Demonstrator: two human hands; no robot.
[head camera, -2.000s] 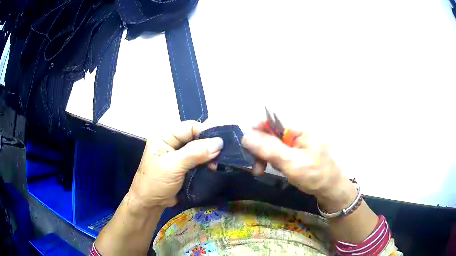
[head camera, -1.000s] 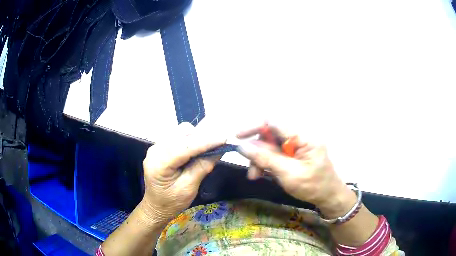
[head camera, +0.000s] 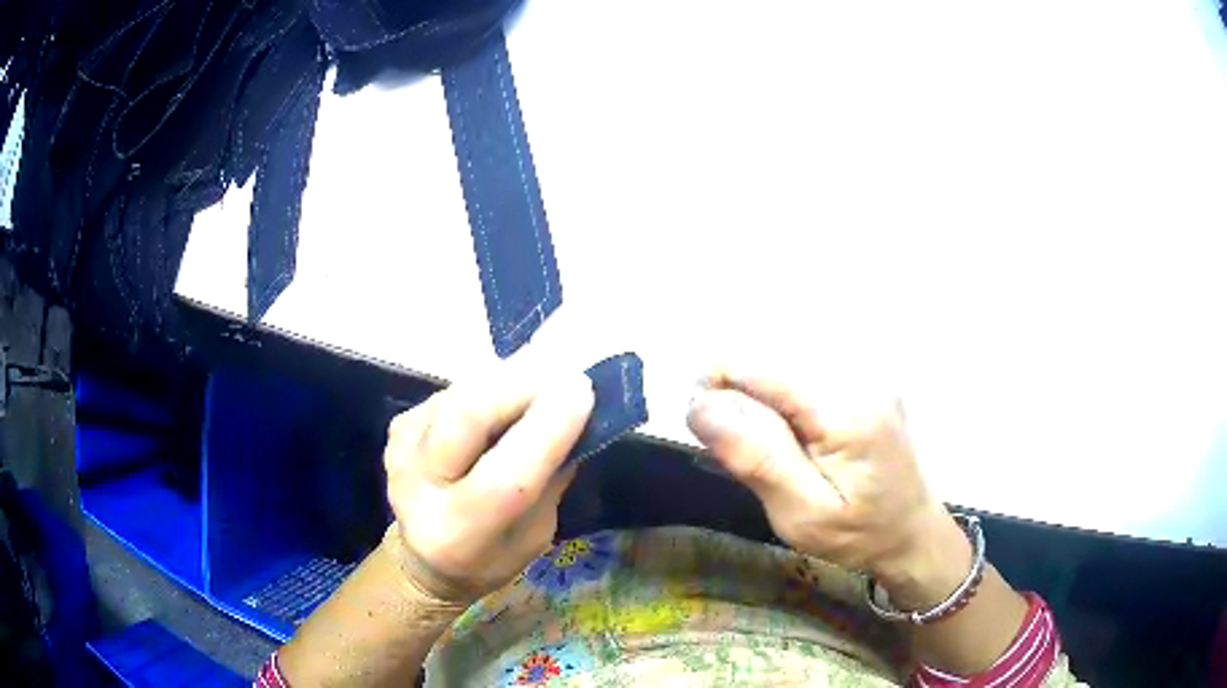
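Note:
A dark denim strip end (head camera: 616, 403) with a pale stitch line sticks out of my left hand (head camera: 491, 470), held between thumb and fingers above the table's front edge. The rest of this strip is hidden by the hand. My right hand (head camera: 821, 464) is a little to the right of the strip end, not touching it, with thumb and index fingertip together. The orange-handled snips do not show now; whether they are inside the right hand is hidden. Another strip (head camera: 505, 202) lies on the table just beyond my left hand, its slanted end towards me.
A large tangled heap of dark strips (head camera: 148, 148) lies at the left of the white table (head camera: 861, 175), its ends hanging over the edge. Blue bins (head camera: 276, 470) stand below at the left. My patterned clothing is at the bottom.
The strip end in my left hand has turned and now shows its face. My right hand has moved slightly away from it. The orange snips are no longer visible.

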